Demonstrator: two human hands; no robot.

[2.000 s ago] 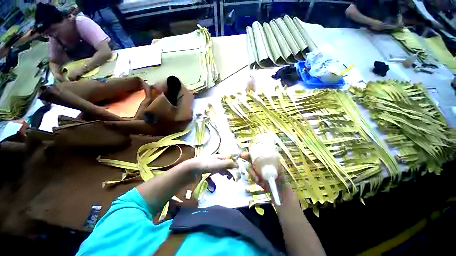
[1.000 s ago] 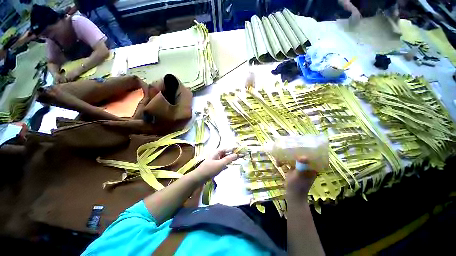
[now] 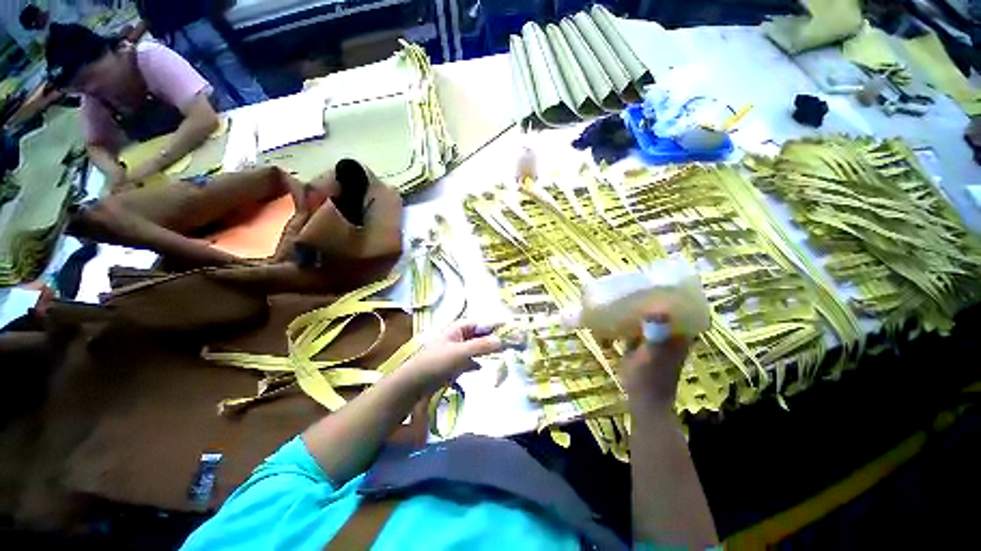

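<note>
My right hand grips a translucent squeeze bottle with cream contents, held sideways over the laid-out yellow strip pile. Its nozzle side points left towards my left hand. My left hand is closed at the fingertips on a small strip end, just left of the bottle; the rest of the strip is hard to make out. Loose yellow strips lie looped on brown material left of my left forearm. The exact contact between nozzle and strip is blurred.
Brown sheet material is draped at left. A denser strip pile lies at right. A blue tray, a black crumpled lump, curved panels and flat panels stand behind. A person works at upper left.
The bottle has turned from nozzle down towards me to sideways, nozzle side left. Over the last second both hands have stayed nearly in place. The view has shifted slightly.
</note>
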